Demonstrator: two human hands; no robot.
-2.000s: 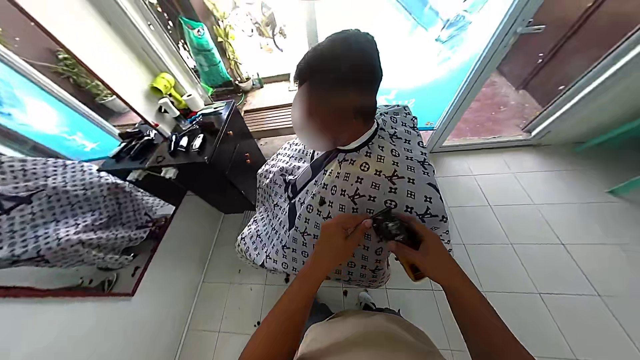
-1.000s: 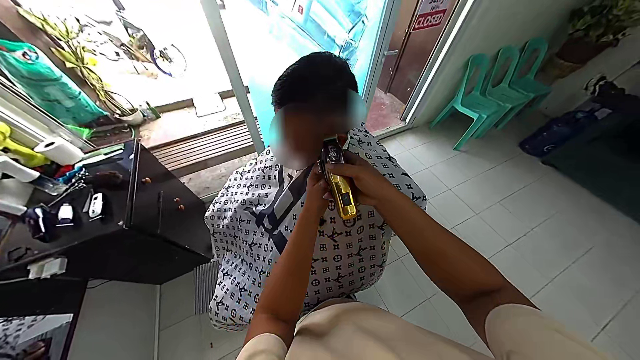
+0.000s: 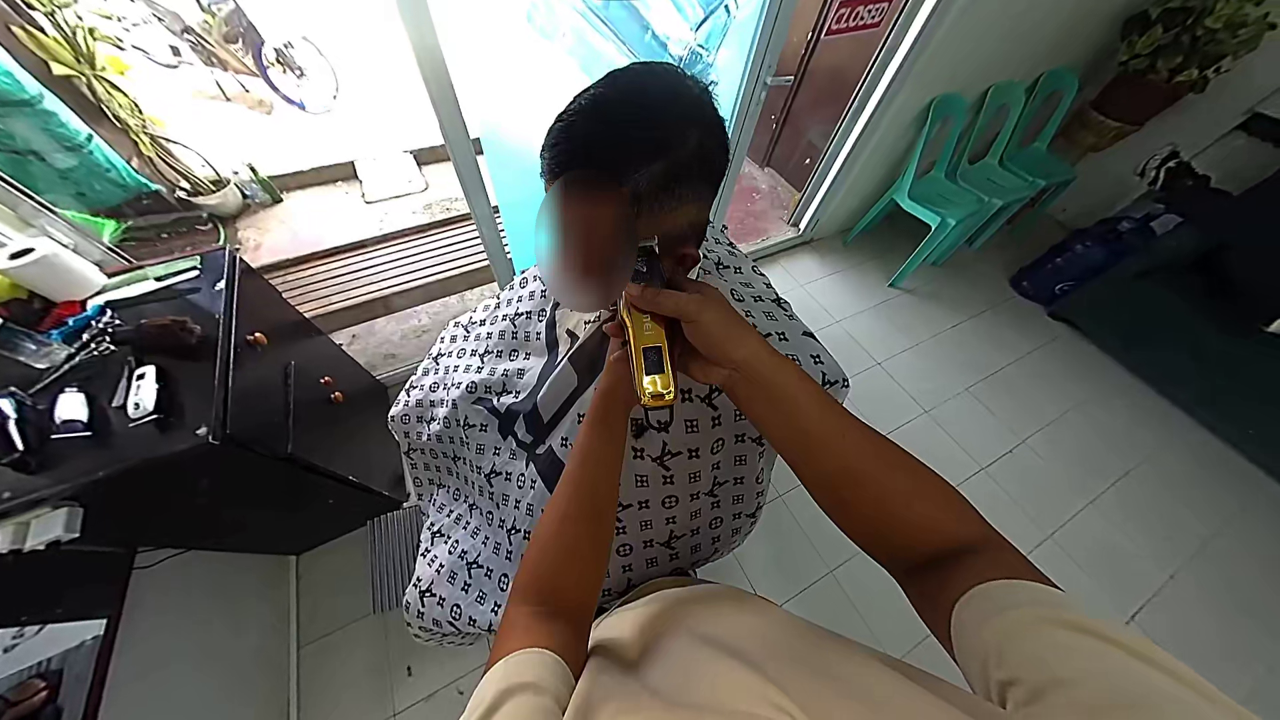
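A seated person with short dark hair [image 3: 635, 130] wears a white patterned barber cape [image 3: 570, 430]. My right hand [image 3: 705, 325] is closed around a gold and black cordless hair clipper [image 3: 652, 355], held upright with its blade end against the side of the person's head, in front of the ear. My left hand [image 3: 618, 345] is just left of the clipper, below the person's jaw, and is mostly hidden behind the clipper; whether it grips anything does not show.
At left, a black cabinet [image 3: 190, 440] bears several clippers, combs, a brush [image 3: 165, 335] and a paper towel roll [image 3: 50, 268]. Green plastic chairs [image 3: 940, 190] stand by the right wall, near a potted plant [image 3: 1180, 60]. Behind the person are glass doors and a slatted wooden bench [image 3: 380, 262].
Two seconds ago the clipper was low over the cape between my hands; it has moved up to the side of the person's head. The view has turned.
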